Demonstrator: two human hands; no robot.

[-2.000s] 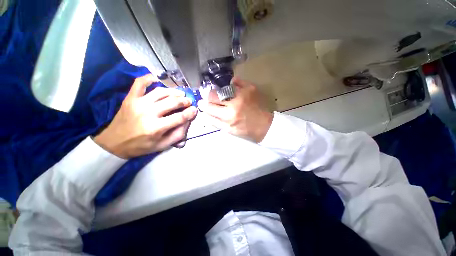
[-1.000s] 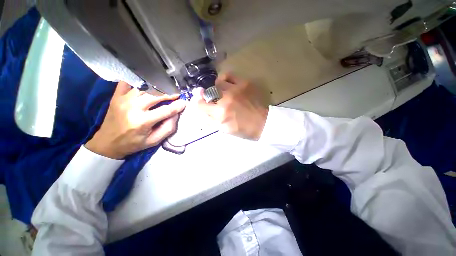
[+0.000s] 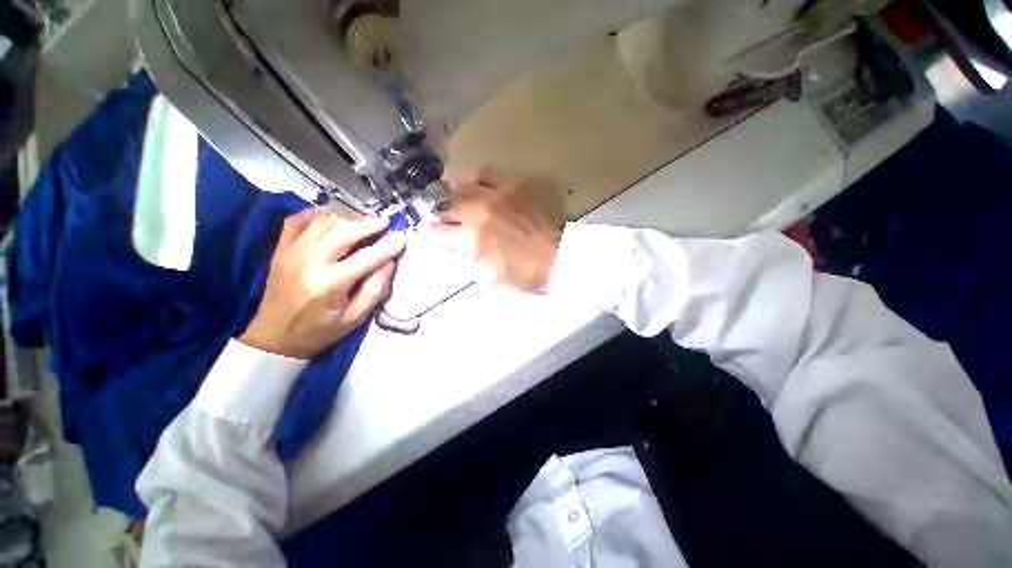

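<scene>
The royal-blue garment piece point(image 3: 144, 322) hangs over the left of the table and runs under my left hand to the needle area. My left hand point(image 3: 322, 275) pinches its fabric edge point(image 3: 402, 219) between the fingertips, left of the presser foot. My right hand point(image 3: 496, 231) is just right of the needle, beside the knurled knob point(image 3: 441, 195). Its fingertips are partly hidden by the knob and washed out by the lamp, so I cannot tell if they hold cloth. The sewing machine head point(image 3: 266, 100) stands above both hands.
Dark reddish thread snips point(image 3: 752, 95) lie on the machine bed at the right. A ribbed dial point(image 3: 370, 40) sits higher on the head. A pale translucent guard point(image 3: 167, 189) is at the left. A blue heap point(image 3: 921, 233) lies at the right, beyond the white table point(image 3: 444, 366).
The view has shifted, showing more of the left side. Both hands stay by the needle; the left hand's fingers have shifted slightly, and less blue cloth shows between the hands than two seconds ago.
</scene>
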